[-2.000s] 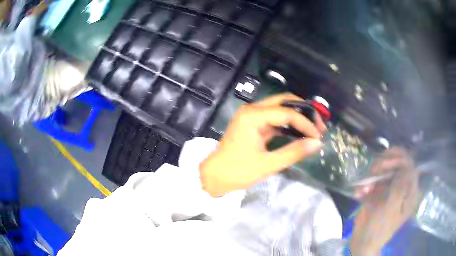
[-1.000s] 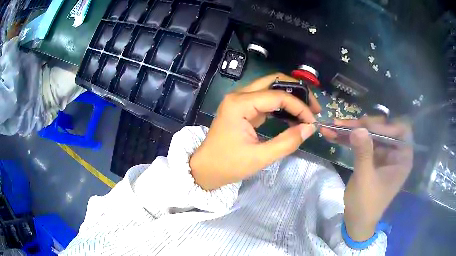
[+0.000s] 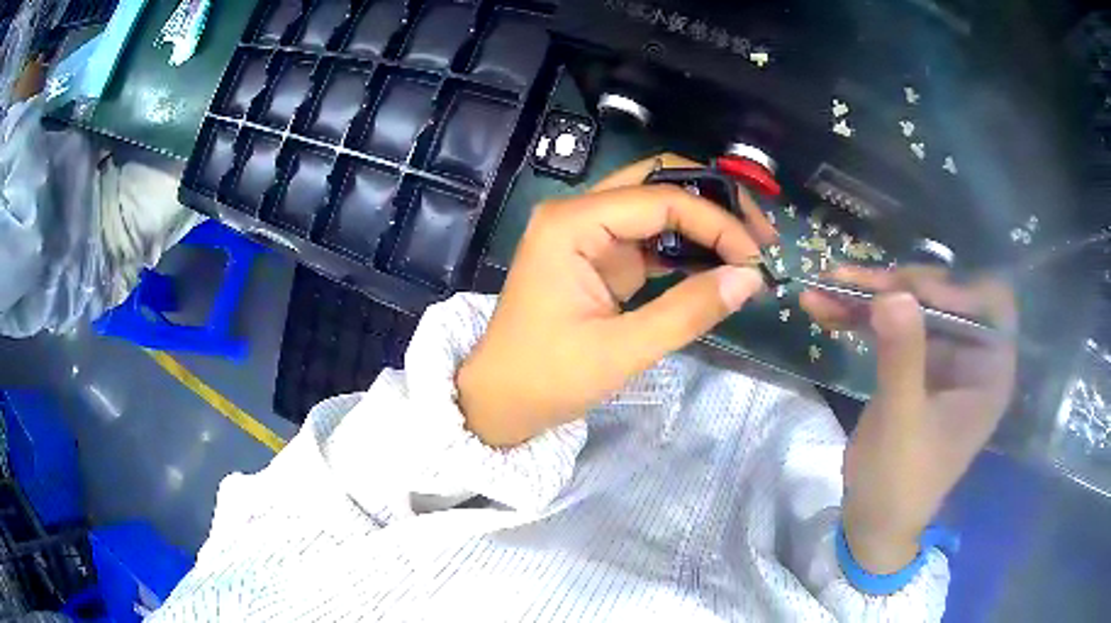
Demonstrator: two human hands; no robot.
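My left hand [image 3: 609, 292] is shut on a black watch housing [image 3: 697, 183], held tilted in front of the red knob [image 3: 751, 170]. A small dark part shows at my left thumb and fingertip. My right hand [image 3: 932, 353], with a blue band at the wrist, holds thin silver tweezers [image 3: 895, 299]. Their tip reaches to the left fingertips; whether it touches the part is too small to tell. Many small pale pieces [image 3: 835, 247] are scattered between and behind the hands. Another watch housing [image 3: 564, 144] lies on the mat, left of the held one.
A black compartment tray [image 3: 345, 152] is at the left. The black fixture [image 3: 682, 61] with pale lettering stands behind, with silver knobs [image 3: 625, 108]. A clear blister tray [image 3: 1084, 420] is at the right edge. A blue stool [image 3: 195, 298] and another person's pale sleeve [image 3: 134, 213] are at far left.
The right hand came in with the tweezers to the left fingertips. Since a second ago, the left hand and housing have shifted slightly up and left, and a small dark part now shows at the fingertips.
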